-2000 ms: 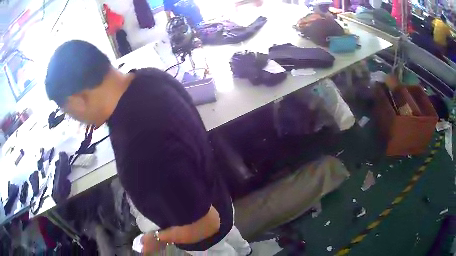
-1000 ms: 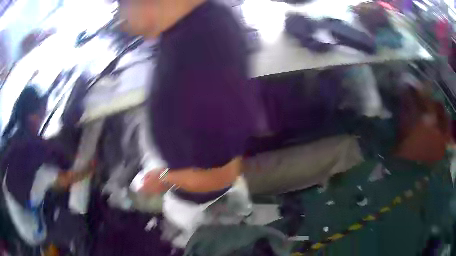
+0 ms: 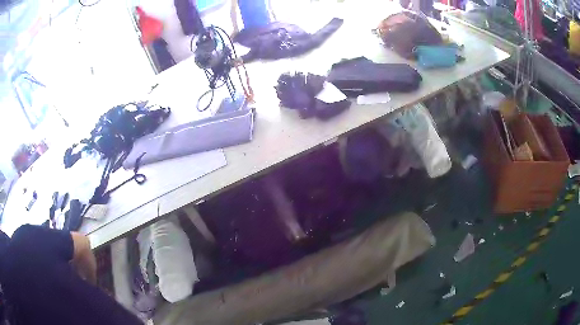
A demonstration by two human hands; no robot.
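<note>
Neither of my hands is in view. A long white-topped table (image 3: 273,143) crosses the view in front of me. On it lie a long grey-lilac fabric stack (image 3: 197,138), tangled dark strips (image 3: 124,130) and a straight-knife cutting machine (image 3: 215,54) with a coiled cable. Further right are a bunched dark fabric pile (image 3: 305,95) with white paper on it, and a flat dark stack (image 3: 375,76). A large tan-brown roll (image 3: 311,266) lies on the floor along the table.
A person in a dark top (image 3: 48,279) is cut off at the lower left, by the table edge. White rolls (image 3: 172,260) stand or lean under the table. An open brown carton (image 3: 531,178) stands at right. Yellow-black tape (image 3: 509,273) and paper scraps mark the green floor.
The person in the dark top has moved from the centre to the lower left edge, uncovering the table and grey-lilac stack. The second person at left in the blurred earlier frame is no longer seen.
</note>
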